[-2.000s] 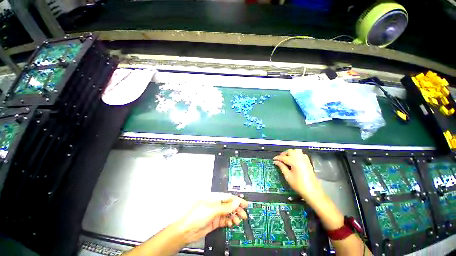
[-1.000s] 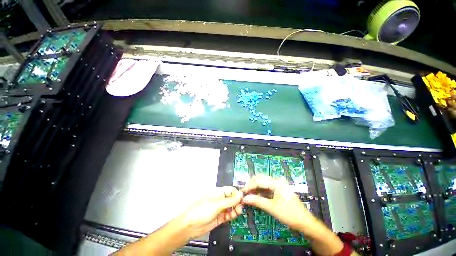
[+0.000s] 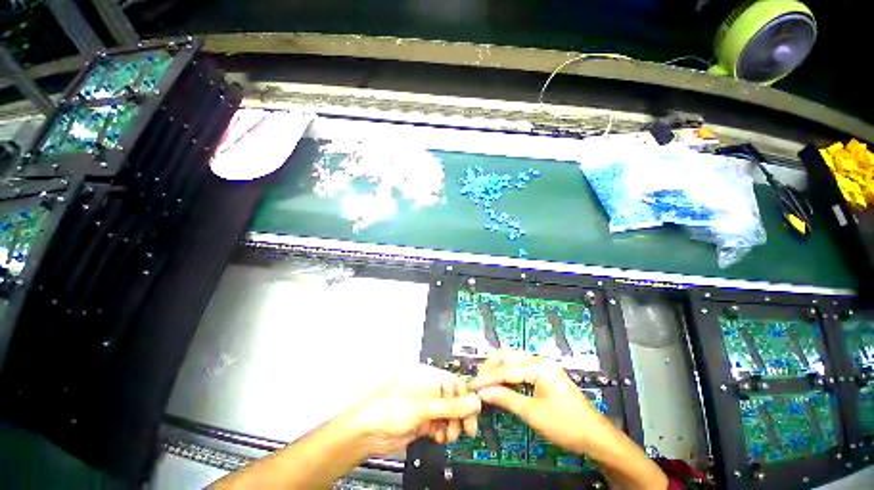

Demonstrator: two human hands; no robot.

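Note:
A black carrier frame (image 3: 439, 316) holds green circuit boards (image 3: 524, 325) in two rows in front of me. My left hand (image 3: 422, 412) is over the left edge of the lower board, fingers curled and partly overexposed. My right hand (image 3: 537, 388) is over the middle of the frame, thumb and index fingertips meeting the left hand's fingertips. Whether a small part is between the fingertips is too small to tell. The hands hide part of the lower board. A blue component pile (image 3: 489, 191) and a whitish component pile (image 3: 379, 182) lie on the green shelf behind.
Stacked pallets (image 3: 144, 220) stand at left, with a pink-white cloth (image 3: 257, 144) beside them. A clear bag of blue components (image 3: 671, 201) and a black-handled tool (image 3: 788, 203) lie behind right. Another carrier frame (image 3: 711, 383) is at right. Yellow components (image 3: 851, 172) and a green fan (image 3: 767, 40) are beyond.
My right hand has moved from the upper board down and left to meet my left hand's fingertips. The view has shifted slightly, so the surroundings appear further right.

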